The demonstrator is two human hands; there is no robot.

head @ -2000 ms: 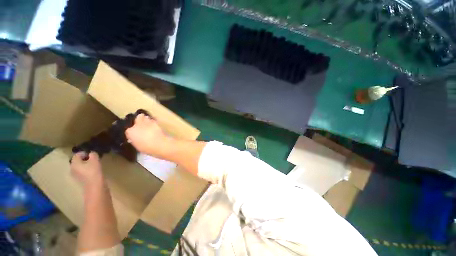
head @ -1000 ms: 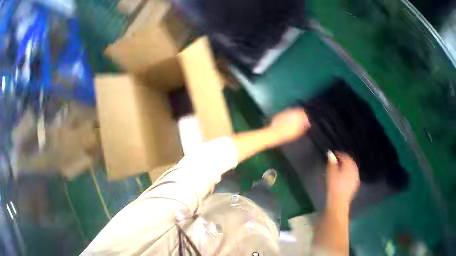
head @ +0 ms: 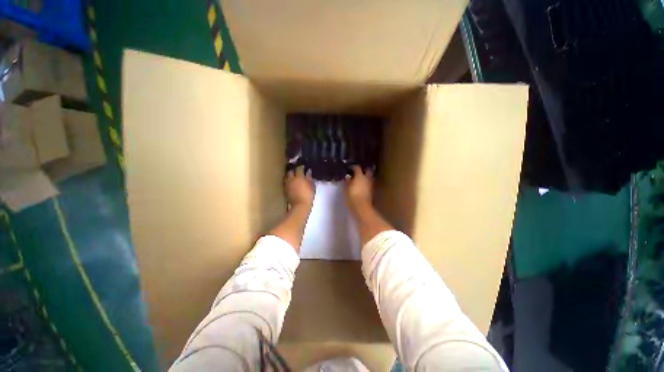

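Note:
A large tan carton (head: 466, 189) stands open in front of me, flaps spread. Deep inside, rows of black housings (head: 335, 134) lie at the far part of a white divider sheet (head: 331, 225). My left hand (head: 300, 187) and my right hand (head: 358, 187) are both inside the carton, fingers on the two ends of a dark row of housings (head: 329, 171) that spans between them at the near edge of the rows. The fingertips are small and partly hidden against the black parts.
The green bench (head: 568, 225) is at the right, with a large stack of black parts (head: 597, 94) on it. Smaller cartons (head: 51, 138) and a blue thing (head: 58, 22) are at the left. Yellow-black tape (head: 109, 109) marks the green floor.
My hands have moved from the black parts on the bench down into the carton, with a row between them. The view has turned, and the carton is now centred.

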